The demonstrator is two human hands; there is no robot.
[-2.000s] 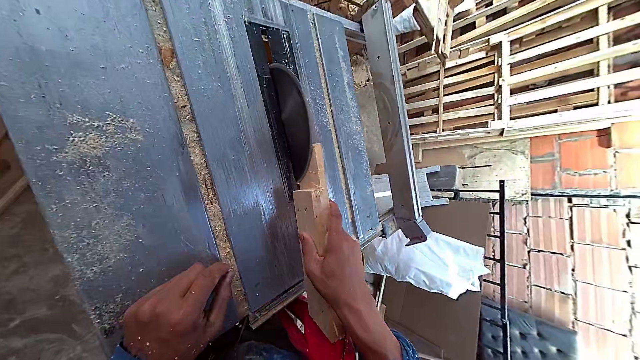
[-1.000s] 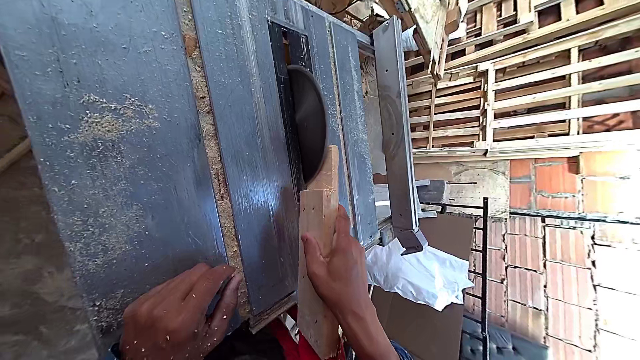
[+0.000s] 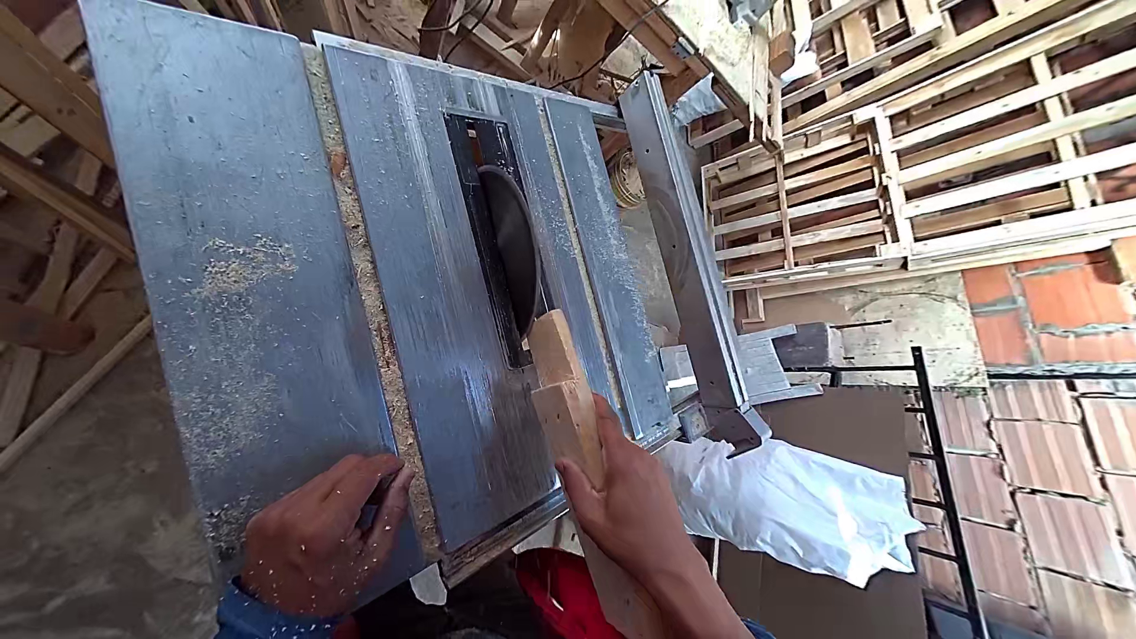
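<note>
My right hand (image 3: 630,497) grips a wooden board (image 3: 568,417) with a stepped end, fingers on its right side and thumb across the top. The board's far end lies at the near edge of a circular saw blade (image 3: 513,244), which stands up through a black slotted insert in the metal saw table (image 3: 444,355). Whether board and blade touch, I cannot tell. My left hand (image 3: 328,532), speckled with sawdust, rests on the table's near left part with its fingers curled, beside a sawdust-filled groove (image 3: 377,337). Nothing shows in it.
A metal rip fence (image 3: 688,248) crosses the table's right side. Sawdust (image 3: 244,266) lies on the left part. Beyond stand wooden pallets (image 3: 887,186), a white plastic sheet (image 3: 790,506), a black metal frame (image 3: 936,461) and a brick wall (image 3: 1056,461). Scrap wood (image 3: 62,204) is at the left.
The board in my right hand has drawn back toward me, from alongside the blade to its near edge. My left hand has stayed on the table. The view has shifted somewhat.
</note>
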